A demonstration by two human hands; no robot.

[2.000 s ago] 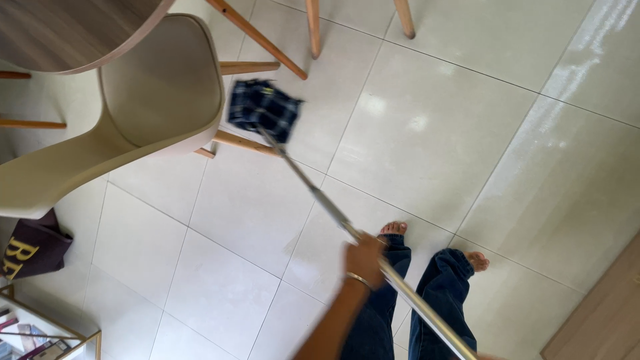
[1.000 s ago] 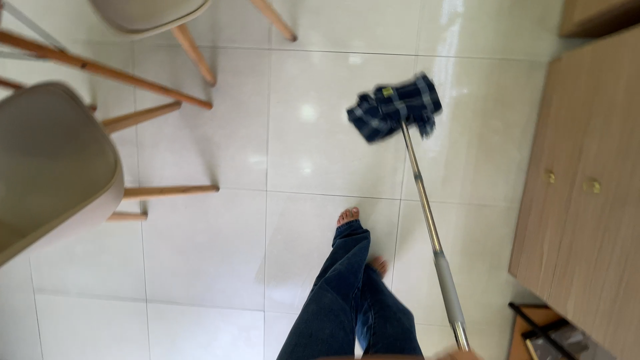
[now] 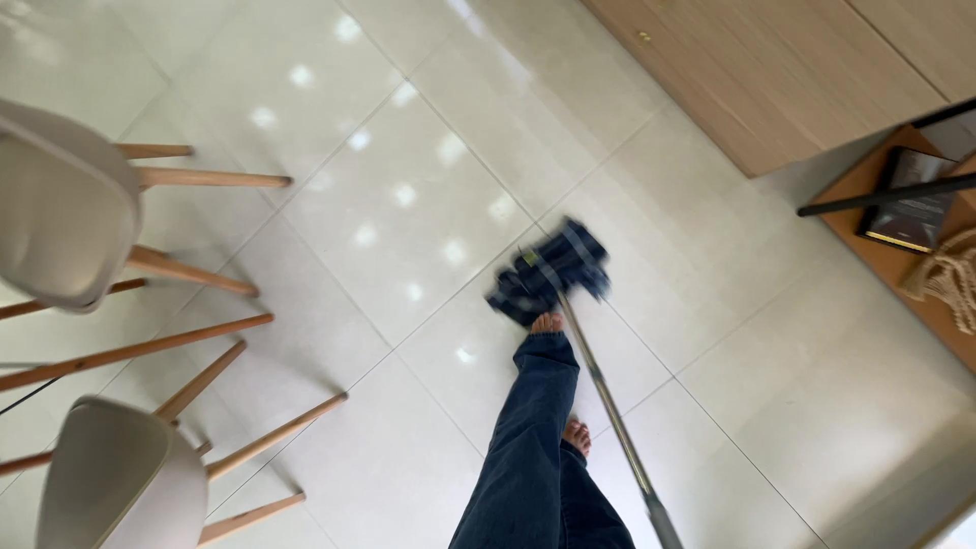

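A metal mop pole [image 3: 610,404] with a grey grip section runs from the bottom edge of the head view up to a mop head. The mop head is wrapped in a dark blue plaid cloth [image 3: 560,267], blurred, on the tiled floor just in front of my forward bare foot [image 3: 547,323]. My other foot [image 3: 577,436] is farther back, under blue jeans [image 3: 534,442]. Neither my left hand nor my right hand shows; the upper end of the pole is out of frame.
Two beige chairs [image 3: 65,206] with wooden legs stand at the left. A wooden cabinet [image 3: 732,76] fills the upper right. Beside it, a low shelf [image 3: 846,183] with a black metal frame holds a dark book [image 3: 911,202] and a tasselled rope item [image 3: 945,278].
The mop head has come closer to my feet. A hand gripping the pole two seconds ago is now out of view. The view has turned and moved away from the table.
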